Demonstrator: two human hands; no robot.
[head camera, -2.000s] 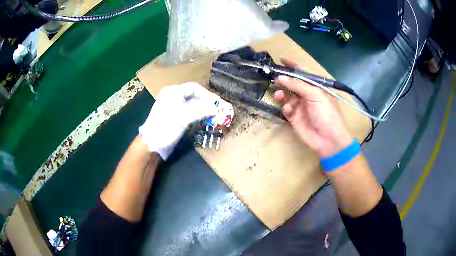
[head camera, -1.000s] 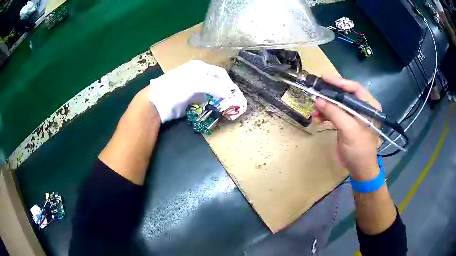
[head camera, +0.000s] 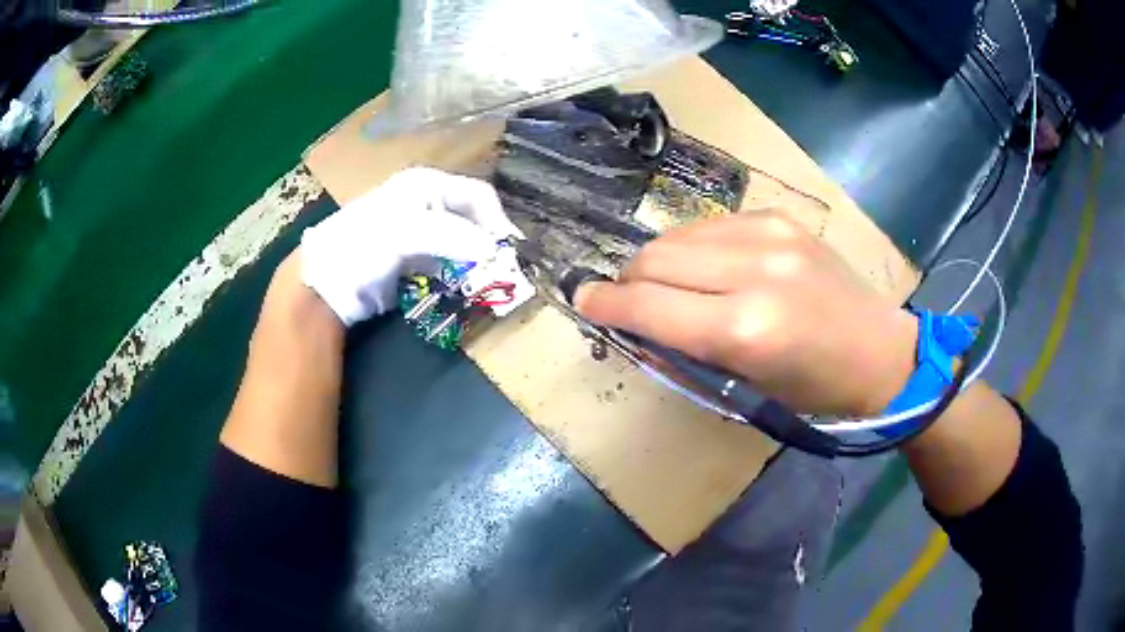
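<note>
My gloved left hand (head camera: 401, 235) grips a wired board assembly (head camera: 432, 311) at the centre left. Its green board and pale metal blades hang below the fingers. A white plug part (head camera: 503, 282) with red wires sits at its right side. My bare right hand (head camera: 753, 315) holds the black soldering iron (head camera: 716, 383), its shaft angled up and left to the white part's upper right edge. Whether the tip touches is too small to tell. A thin pale tube runs along the iron. The black stand (head camera: 574, 161) is behind, empty of the iron.
A cloudy plastic hood (head camera: 531, 56) hangs over the stand. Cardboard (head camera: 666, 475) with dark debris lies under it. Other wired assemblies lie at the lower left (head camera: 146, 583) and top right (head camera: 808, 27). The worn pale belt edge (head camera: 173, 333) curves along the left.
The iron has left its stand and moved left and down to the work in my right hand. My left hand still holds the assembly, whose board has turned more into view. The camera view has shifted.
</note>
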